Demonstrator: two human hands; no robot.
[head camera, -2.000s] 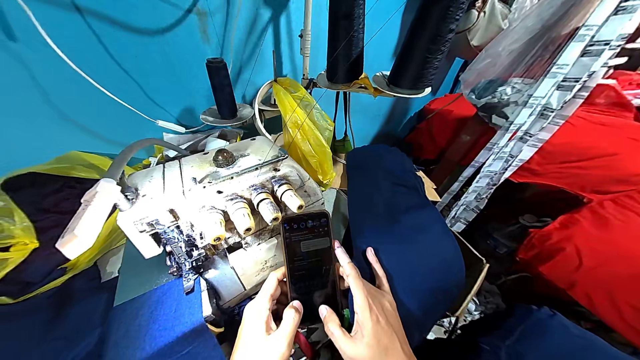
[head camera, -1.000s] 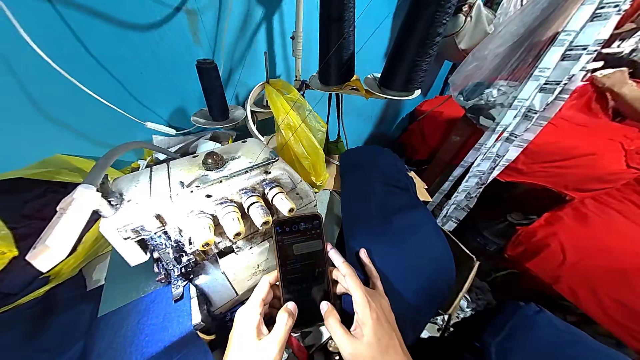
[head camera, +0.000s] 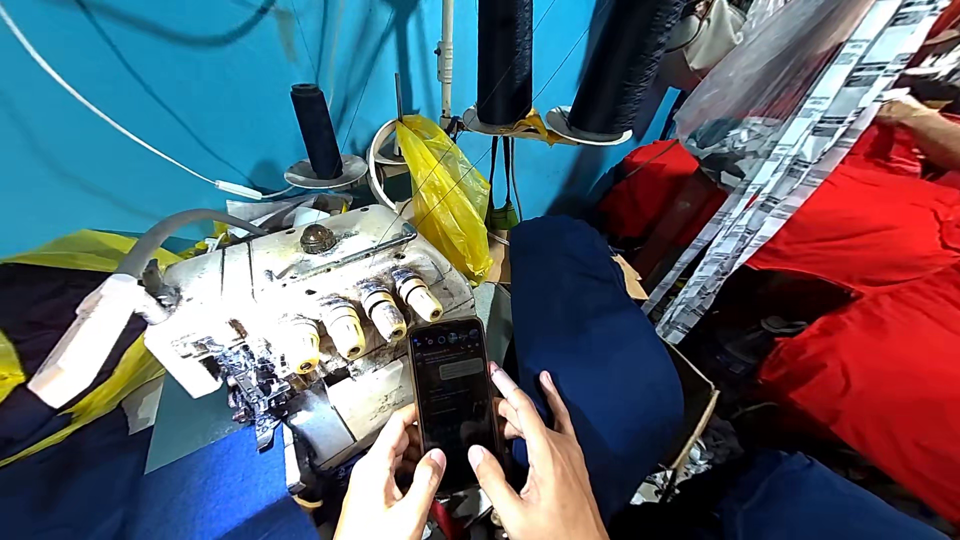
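A dark smartphone (head camera: 454, 397) with a lit screen is held upright between both hands, in front of an overlock sewing machine (head camera: 360, 240). My left hand (head camera: 394, 480) grips its left edge, the thumb by the lower screen. From the right, my right hand (head camera: 536, 465) holds the other edge, its thumb also low at the screen and some fingers spread away. The machine's tension dials (head camera: 382, 311) sit just above and left of the phone. Dark navy folded fabric (head camera: 592, 360) lies right beside my right hand.
Thread cones (head camera: 504, 60) stand on holders behind the machine, near a yellow plastic bag (head camera: 442, 195). A lamp head (head camera: 82, 337) juts out at the left. Red fabric (head camera: 870, 337) lies at the right, where another person's hand (head camera: 911, 124) reaches in. A cardboard box (head camera: 697, 427) holds scraps.
Another person's hand and forearm now show at the upper right edge over the red fabric. Both of my hands keep hold of the phone.
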